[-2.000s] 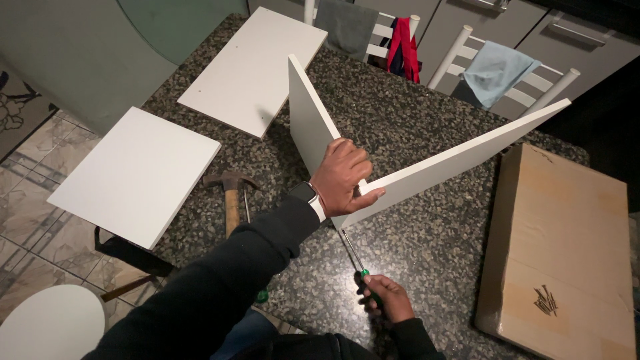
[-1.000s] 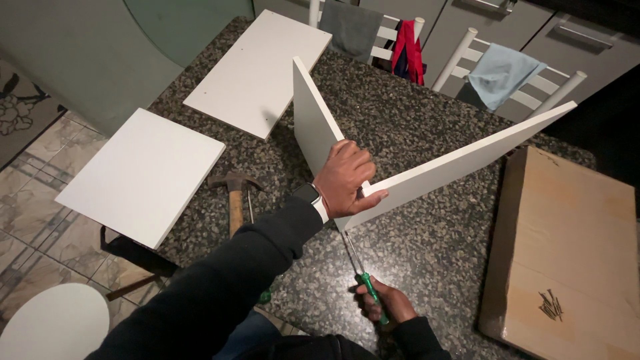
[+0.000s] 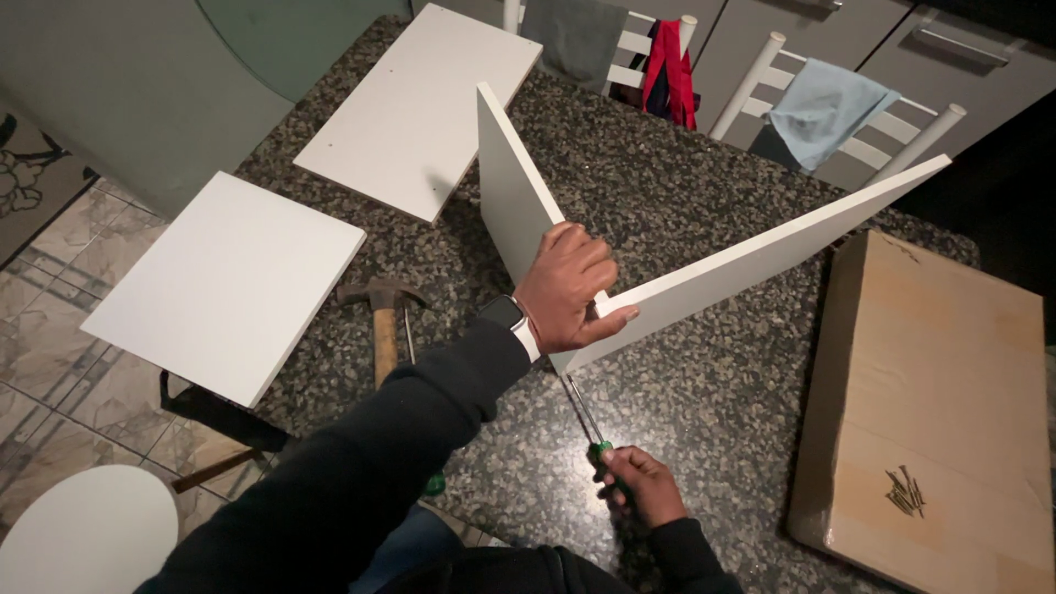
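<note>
Two white boards stand on edge and meet in a corner; one [image 3: 516, 177] runs up and left, the other [image 3: 742, 268] up and right. My left hand [image 3: 569, 289] grips both boards at the corner from above, its thumb on the right board. My right hand [image 3: 643, 483] holds a screwdriver [image 3: 601, 445] by its green and dark handle. The shaft points at the foot of the corner; whether the tip sits in a screw is too small to tell. A claw hammer [image 3: 384, 330] lies left of my left forearm, with a thin metal shaft beside it.
Two white panels lie left [image 3: 231, 285] and at the back [image 3: 421, 107] of the granite table [image 3: 701, 396]. A cardboard box [image 3: 949, 371] with a small pile of screws [image 3: 906, 492] is at the right. Chairs with cloths [image 3: 829, 111] stand behind. A round white seat [image 3: 91, 528] is at lower left.
My right fingers have shifted on the screwdriver handle. My left hand and the two standing boards have kept their places.
</note>
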